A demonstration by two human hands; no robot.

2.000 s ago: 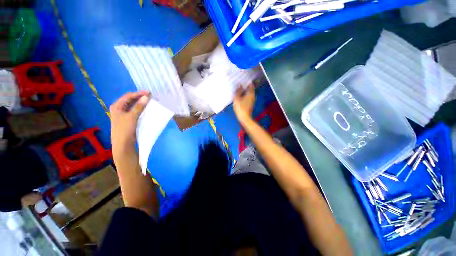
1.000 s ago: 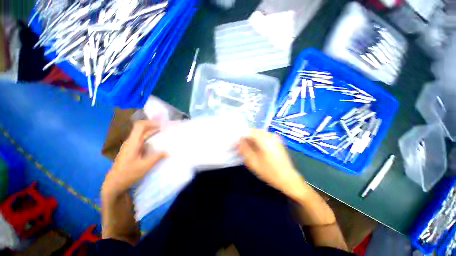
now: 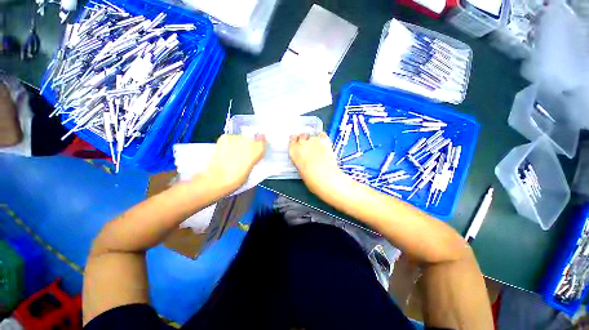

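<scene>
A clear packing box [image 3: 312, 124] lies at the bench's front edge. A thin white liner sheet [image 3: 278, 145] lies in it between my hands. My left hand [image 3: 240, 158] is on the sheet's left side, with a ribbed white sheet [image 3: 194, 161] hanging out under it to the left. My right hand [image 3: 311, 155] presses at the sheet's right side with curled fingers. The hands hide much of the box and its contents. The blue work tray [image 3: 381, 143] with loose silver rods stands just right of the box.
Stacked blue bins heaped with rods [image 3: 129, 71] stand left. Behind the box lie a ribbed sheet [image 3: 284, 90] and a flat silver-grey plate [image 3: 323, 38]. A filled box [image 3: 426, 61] is beyond the tray. Clear tubs [image 3: 533, 184] and a white marker or knife [image 3: 480, 214] lie right. An open carton [image 3: 184, 240] is below.
Both hands have moved forward from near my body to over the packing box, bringing the white sheets. The thin sheet is now in the box.
</scene>
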